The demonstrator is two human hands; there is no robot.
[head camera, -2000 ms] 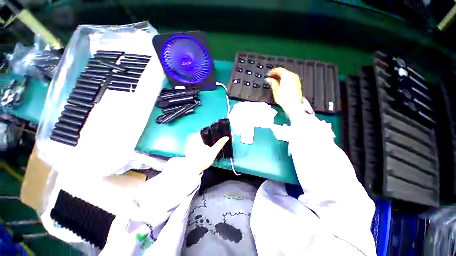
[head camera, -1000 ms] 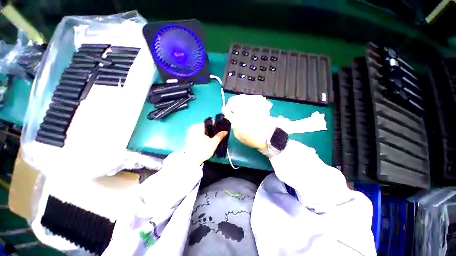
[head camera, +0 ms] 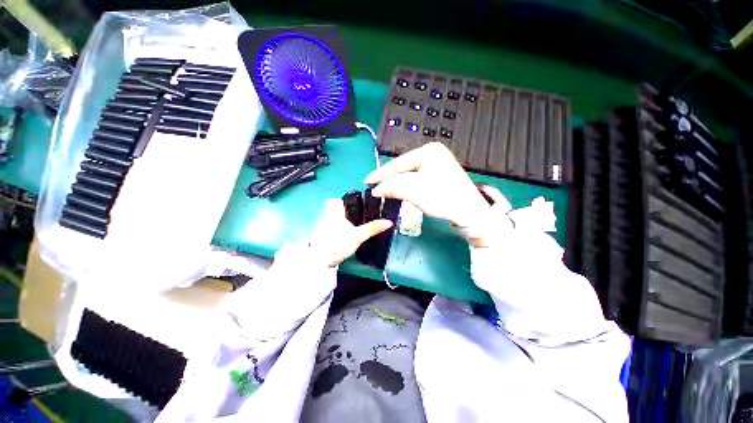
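Note:
My left hand (head camera: 351,235) holds several matt black tubes (head camera: 376,248) upright in a fan over the green mat. My right hand (head camera: 429,186) is above their top ends, with thumb and fingertips pinched together at one tube. Whether a small piece is between those fingertips is too small to tell. The white wiping cloth (head camera: 410,221) lies under and beside my right hand and is mostly hidden by it. Small black end pieces (head camera: 415,106) with bright spots stand in rows in the left part of the ribbed parts tray (head camera: 516,136).
A square black fan (head camera: 302,83) and a loose pile of tubes (head camera: 285,161) lie left of centre. A lined carton (head camera: 157,198) of tubes is at left, a lower carton (head camera: 43,293) below it. Slotted trays (head camera: 681,273) are stacked at right. A white cable (head camera: 367,129) crosses the mat.
My right hand went from the parts tray to the tubes, and is now raised with its fingertips at their top ends. My left hand still holds the tubes.

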